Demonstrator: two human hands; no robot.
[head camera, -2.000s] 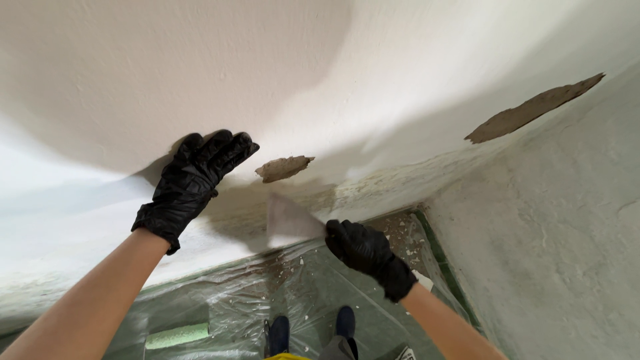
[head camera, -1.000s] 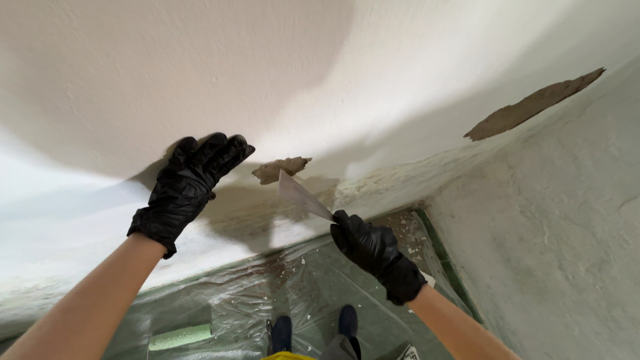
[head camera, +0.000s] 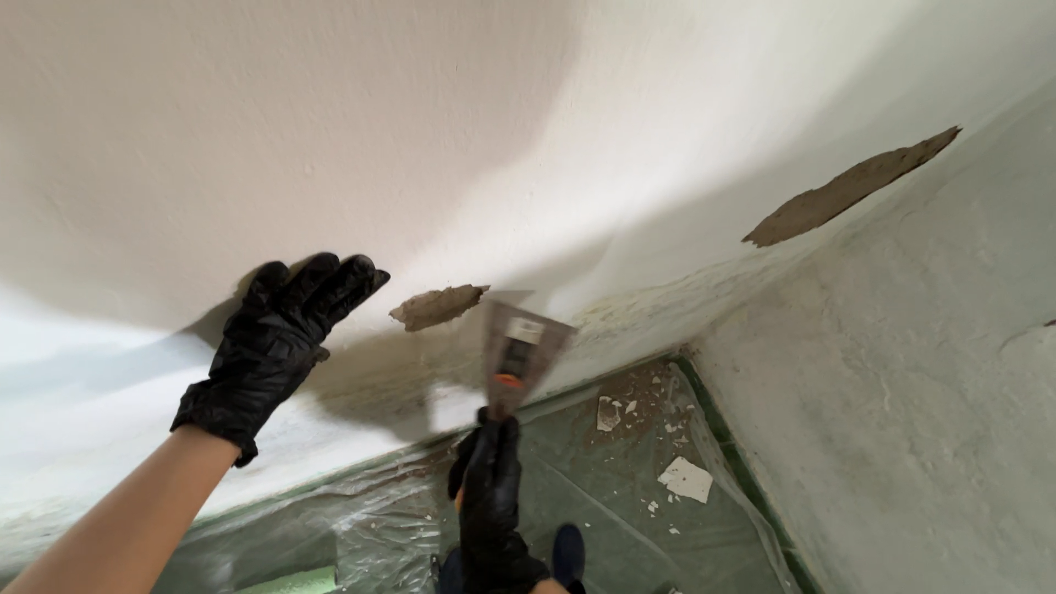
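Note:
My left hand (head camera: 268, 355), in a black glove, rests against the white plastered wall (head camera: 462, 99) with its fingers spread a little and nothing held. My right hand (head camera: 492, 503), gloved the same way, grips a putty knife (head camera: 526, 351) whose wide metal blade points up toward the wall. Just left of the blade is a small patch of bare brown substrate (head camera: 439, 308), where the coating is gone. Whether the blade touches the wall cannot be told. A longer bare patch (head camera: 850, 191) lies farther right, close to the corner.
A second, rough wall (head camera: 891, 371) meets the first at the right. Plastic sheeting (head camera: 388, 528) covers the floor, with a large white flake (head camera: 686, 480) and smaller chips near the corner. A shoe (head camera: 568, 554) and a pale green object (head camera: 297, 582) show at the bottom.
One second ago the putty knife's blade was at the lower edge of the small patch; now it is to the right of it, with its face turned toward me. My left hand stays on the wall.

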